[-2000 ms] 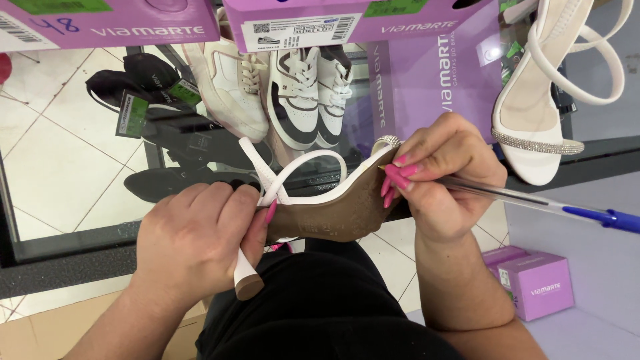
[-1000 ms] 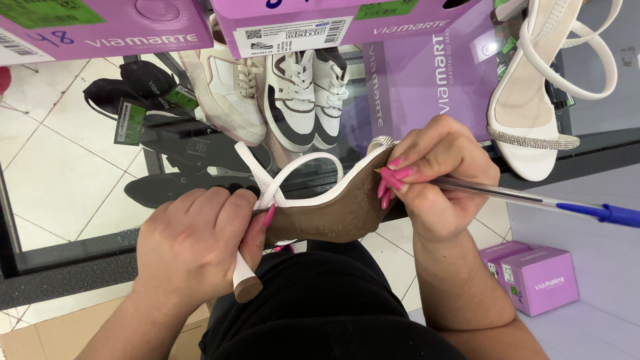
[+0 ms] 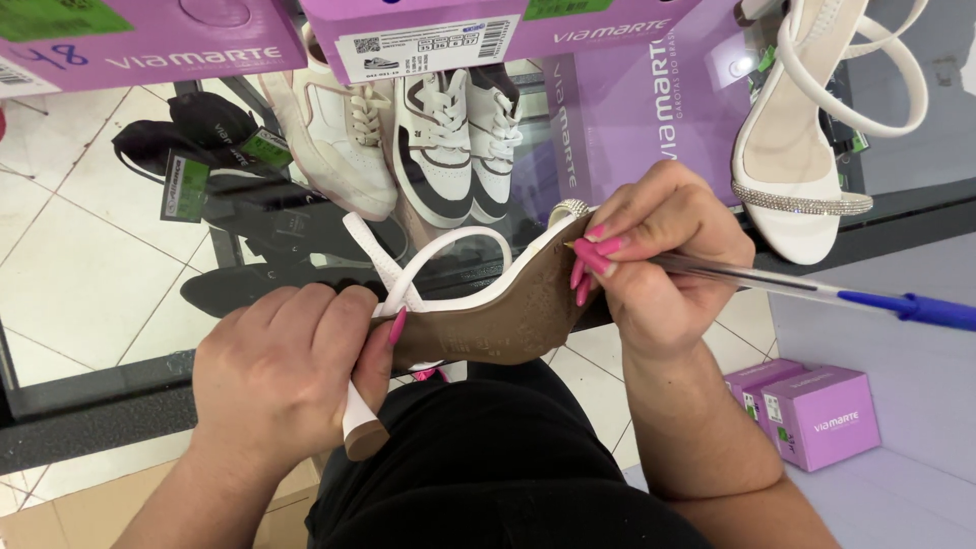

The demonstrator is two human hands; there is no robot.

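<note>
My left hand (image 3: 286,374) grips a white high-heeled sandal (image 3: 488,324) around its heel end, with the heel pointing down toward me and the brown sole facing up. A clear ballpoint pen (image 3: 770,280) with a blue cap on its far end is held in my right hand (image 3: 671,259). The pen's tip is at the toe part of the sole, and my right fingers rest close against it. Behind my right hand, on the glass counter's right side, lies a matching white sandal (image 3: 789,152) with a rhinestone strap, its insole facing up.
Purple shoe boxes (image 3: 496,38) stand along the back of the glass counter (image 3: 99,389). White sneakers (image 3: 435,152) and black sandals (image 3: 282,213) with green tags are in the middle and left. More purple boxes (image 3: 820,419) are low at the right; cardboard (image 3: 84,503) is at bottom left.
</note>
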